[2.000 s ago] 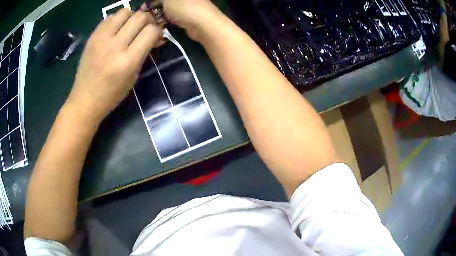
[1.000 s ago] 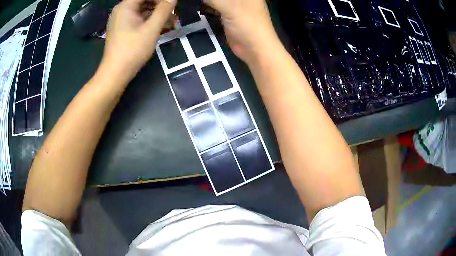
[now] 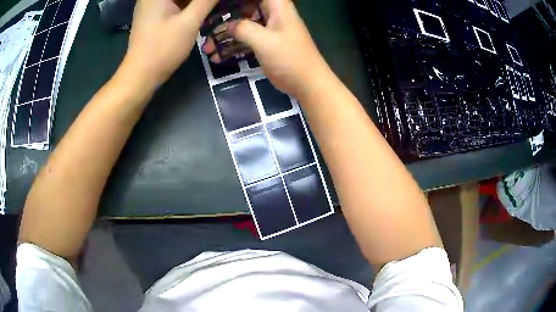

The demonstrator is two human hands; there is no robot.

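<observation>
My right hand [image 3: 271, 46] grips a small black plastic frame [image 3: 227, 30] near the top edge of the view. My left hand [image 3: 167, 30] is beside it at the upper left, its fingertips partly cut off by the edge and meeting the frame's left side; whether it grips the frame is unclear. Below lies a sticker sheet [image 3: 275, 170] with two columns of glossy black squares between white lines. Its upper end is partly hidden under the hands and frame. One opening at the upper right shows the dark mat. Its lower end overhangs the bench's front edge.
Shiny black blister trays [image 3: 451, 91] with white-outlined parts lie on the right. Spare sticker sheets [image 3: 42, 79] lie at the far left beside a white bundle [image 3: 13, 55]. A crumpled dark scrap [image 3: 116, 13] is beyond my left hand. A white bag [image 3: 529, 195] hangs at the right.
The dark frame is now more visible, held above the sheet's upper end, with my right fingers spread over it. Since the earliest frame, the sheet has shifted right and towards me.
</observation>
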